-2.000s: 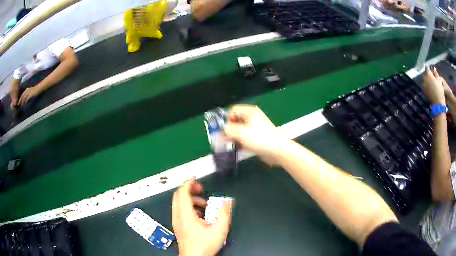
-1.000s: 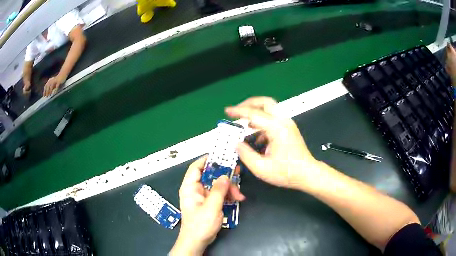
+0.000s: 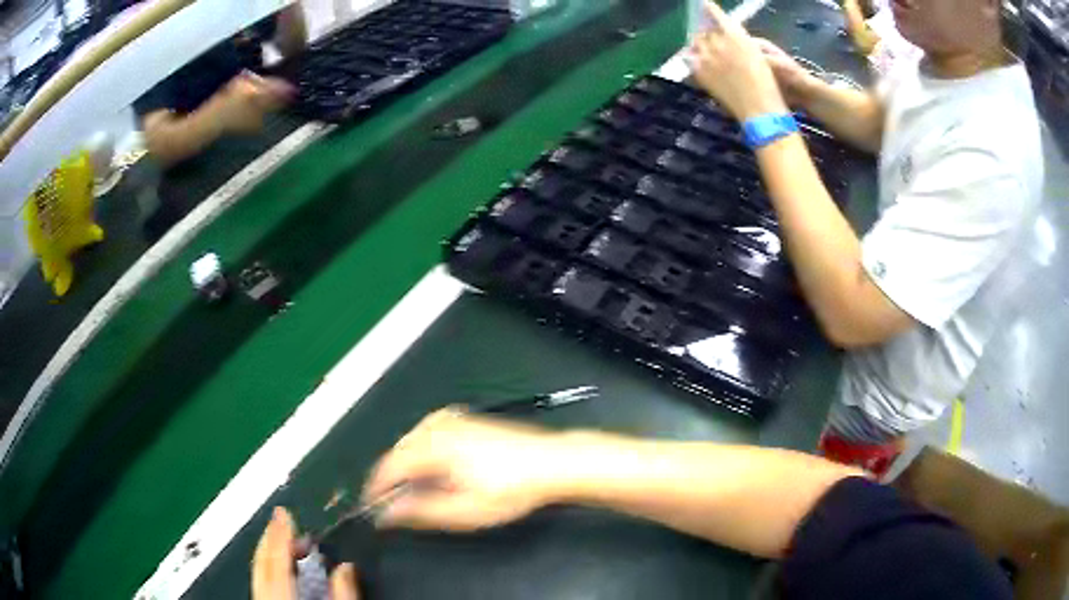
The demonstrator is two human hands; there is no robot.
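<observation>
My left hand (image 3: 279, 565) is at the bottom left, cut off by the frame's edge. Its fingers are around a small pale grey piece (image 3: 311, 574), mostly hidden, perhaps a phone part. My right hand (image 3: 457, 475) is up and to the right of it, blurred, palm down. Its fingertips pinch a thin dark item (image 3: 373, 505) that slants towards the left hand; it is too blurred to name. Tweezers (image 3: 565, 397) with a bright tip lie on the dark green bench beyond my right hand.
A black blister tray (image 3: 633, 264) lies right of centre, beyond the tweezers. A white edge strip (image 3: 352, 375) borders the green conveyor (image 3: 340, 299), which carries small phone units (image 3: 260, 281). A person with a blue wristband stands at right. Another person's arm and a second black tray are across the belt.
The view has swung right. My right hand has left the white keypad board and pinches a thin item. My left hand is lower, at the frame's edge. The spare board is out of view.
</observation>
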